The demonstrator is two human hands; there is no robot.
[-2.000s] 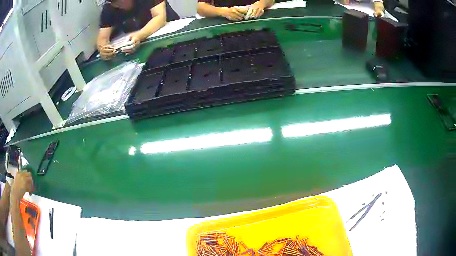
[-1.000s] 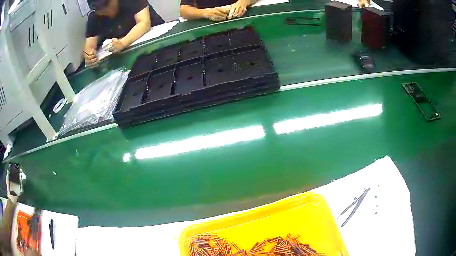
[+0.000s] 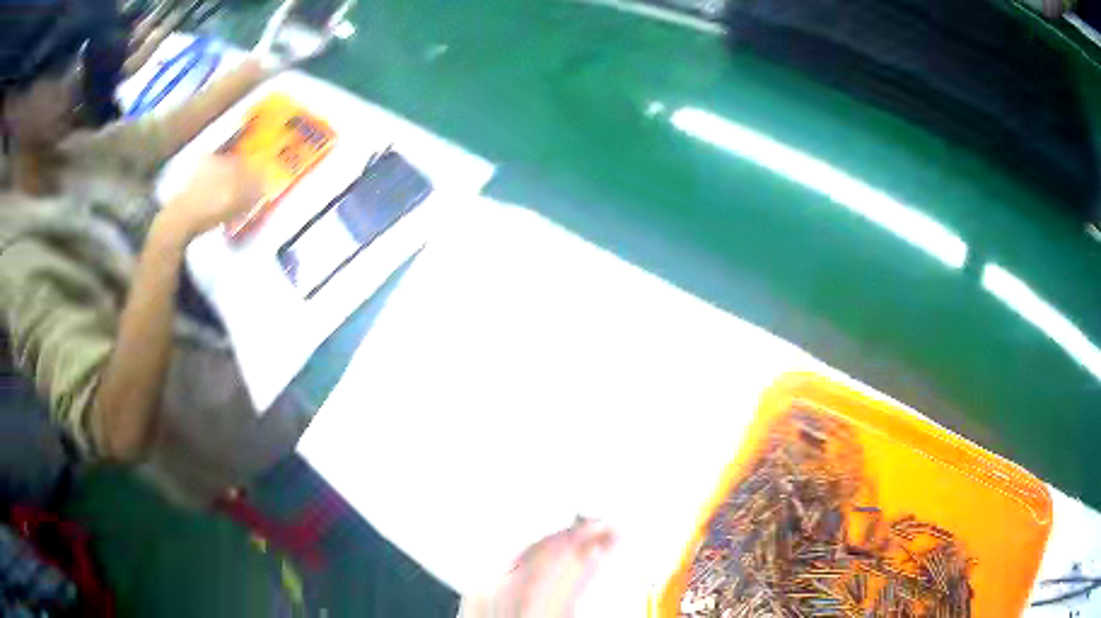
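Observation:
An orange parts tray (image 3: 966, 453) sits at the lower right on a white work sheet (image 3: 519, 362), with a heap of thin coppery and dark slivers (image 3: 785, 519) in it. My left hand (image 3: 543, 577) is blurred at the bottom edge, over the white sheet and left of the tray, apart from it. Only its fingers and part of the palm show, and whether it holds anything cannot be told. My right hand is out of the picture. Dark tweezers (image 3: 1069, 588) lie on the sheet at the right edge, partly cut off.
A seated person (image 3: 133, 326) is at the left, one hand over a smaller orange tray (image 3: 316, 121). A black phone frame (image 3: 356, 220) lies on that person's white sheet. The green belt (image 3: 580, 133) runs behind, with dark blurred trays (image 3: 918, 85) at the upper right.
The view has swung left, so the tray lies further right and the neighbouring person shows largely. My left hand has come into view at the bottom. The phone frame at the right has left view.

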